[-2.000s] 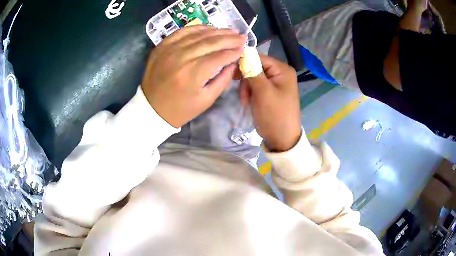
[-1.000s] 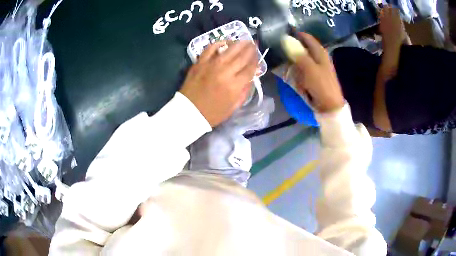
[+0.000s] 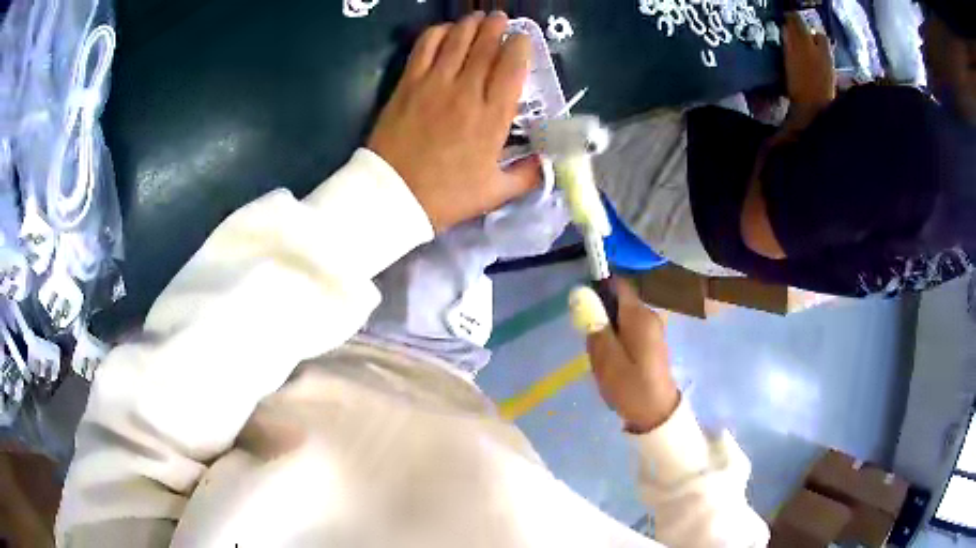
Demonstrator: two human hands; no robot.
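My right hand (image 3: 634, 359) grips the black handle of a small hammer with a yellow neck (image 3: 581, 193) and pale head; the thumb wears a pale yellow wrap (image 3: 588, 308). The hammer head is over the near right corner of a white plastic housing (image 3: 543, 66); I cannot tell if it touches. My left hand (image 3: 455, 123) lies over the housing with fingers spread on it and the thumb near the hammer head, hiding most of its inside. A white cable (image 3: 547, 177) shows at the housing's near edge, by a clear plastic bag (image 3: 471, 252).
Bagged white cords with plugs (image 3: 80, 161) lie at the left on the dark green mat (image 3: 246, 64). Small white clips (image 3: 717, 19) lie in a heap at the top right. Another person in dark clothes (image 3: 856, 193) is at the right. Cardboard boxes (image 3: 845, 498) stand on the floor.
My right hand has taken hold of the hammer and brought its head to the housing. My left hand has stayed on the housing. The view has shifted.
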